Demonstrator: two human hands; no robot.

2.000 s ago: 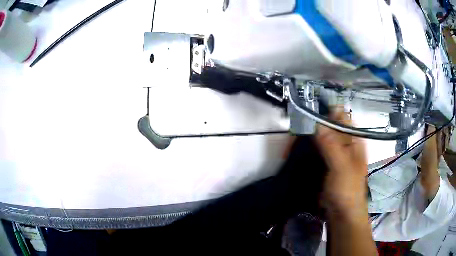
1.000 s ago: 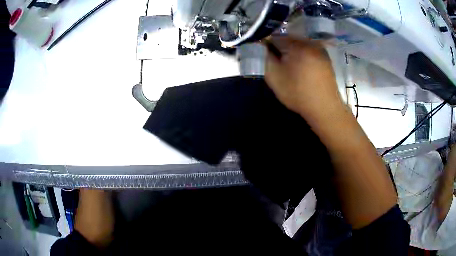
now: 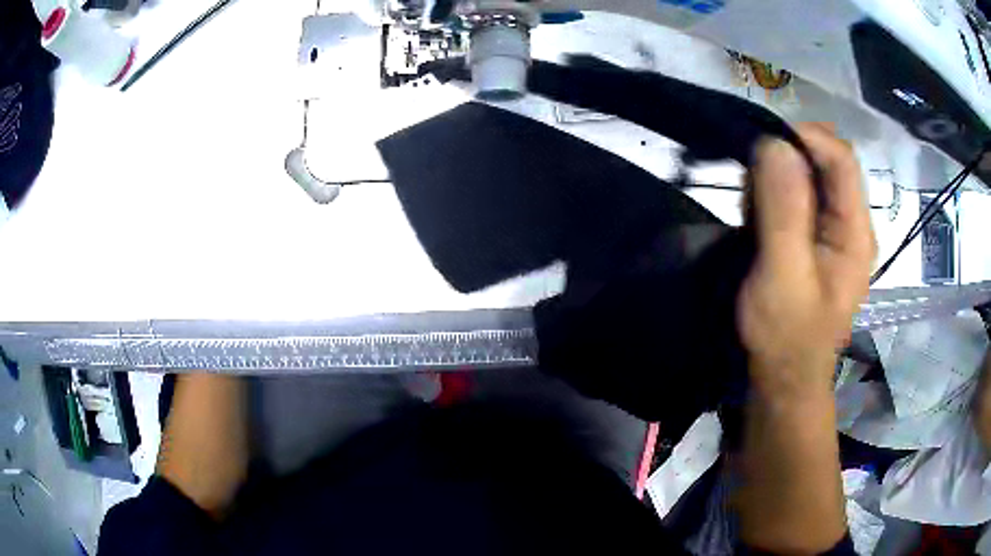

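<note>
A black fabric piece [image 3: 522, 196] lies on the white table below the needle area and hangs over the front edge. My right hand [image 3: 810, 244] grips its raised right part, and a narrow strip of it runs back towards the grey cylindrical fitting [image 3: 500, 60]. The needle plate [image 3: 331, 46] and the presser foot area [image 3: 413, 54] are at the upper left of the fabric. Of my left arm only the forearm shows, at the lower left under the table edge; the left hand is hidden.
A tape measure strip [image 3: 326, 350] runs along the front table edge. A white thread cone [image 3: 92, 46] and dark fabric [image 3: 24, 114] are at the upper left. Black cables [image 3: 935, 212] hang at the right. Pale fabric [image 3: 924, 353] lies below the right edge.
My right hand has moved from beside the machine head to the right, drawing the black fabric with it. The fabric now lies spread across the table front. The left forearm stays low at the left.
</note>
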